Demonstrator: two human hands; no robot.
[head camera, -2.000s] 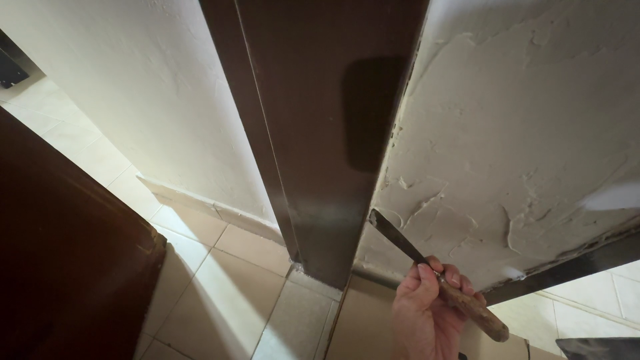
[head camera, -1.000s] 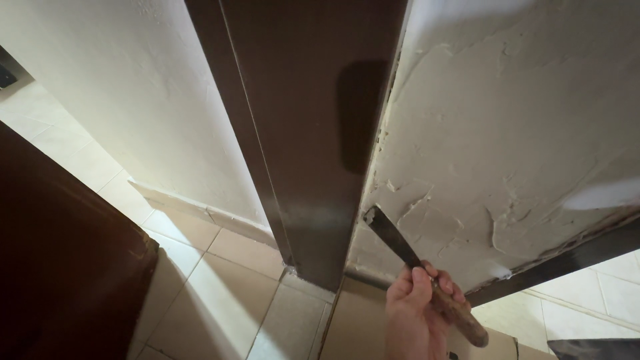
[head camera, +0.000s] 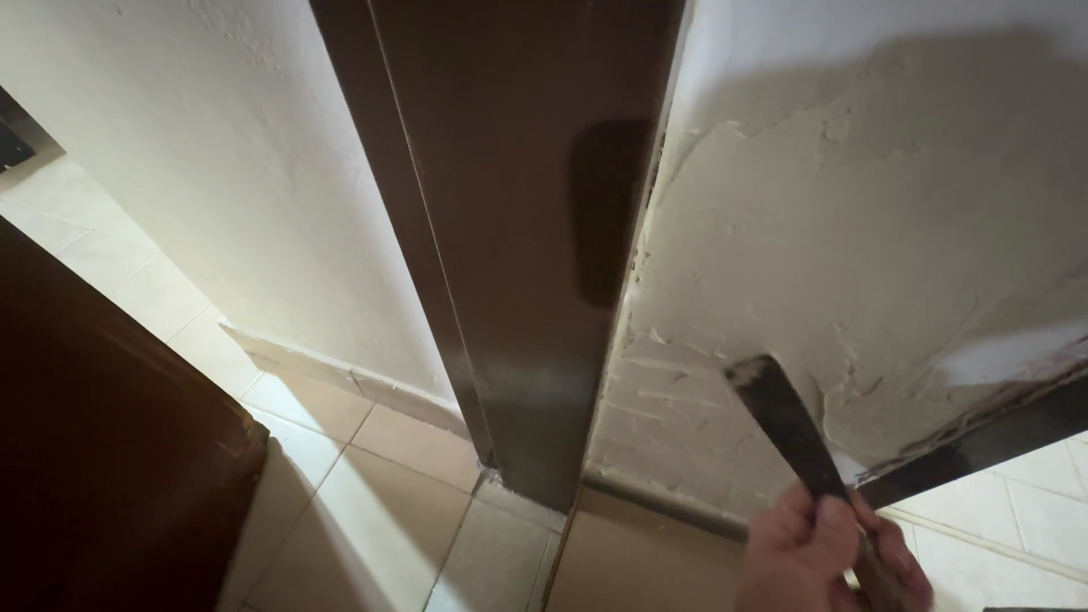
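Observation:
My right hand (head camera: 829, 544) is closed around the handle of a putty knife (head camera: 786, 425) at the lower right. The knife's dark metal blade points up and to the left, with pale residue on its tip. Behind the blade is a white plastered wall (head camera: 816, 229) with ridges and rough patches of plaster. Whether the tip touches the wall, I cannot tell. Left of the blade stands a dark brown door frame (head camera: 510, 255), with a rough, chipped seam where it meets the plaster. My left hand is out of view.
A dark brown door panel (head camera: 110, 442) fills the lower left, its corner near the floor tiles (head camera: 382, 501). Another white wall (head camera: 255, 195) with a low tiled skirting (head camera: 340, 370) lies left of the frame. A dark strip (head camera: 986, 450) borders the plastered wall at the lower right.
The putty knife's tip was beside the door frame's edge in the earlier frames; now it is farther right, away from the frame. My right hand still holds it.

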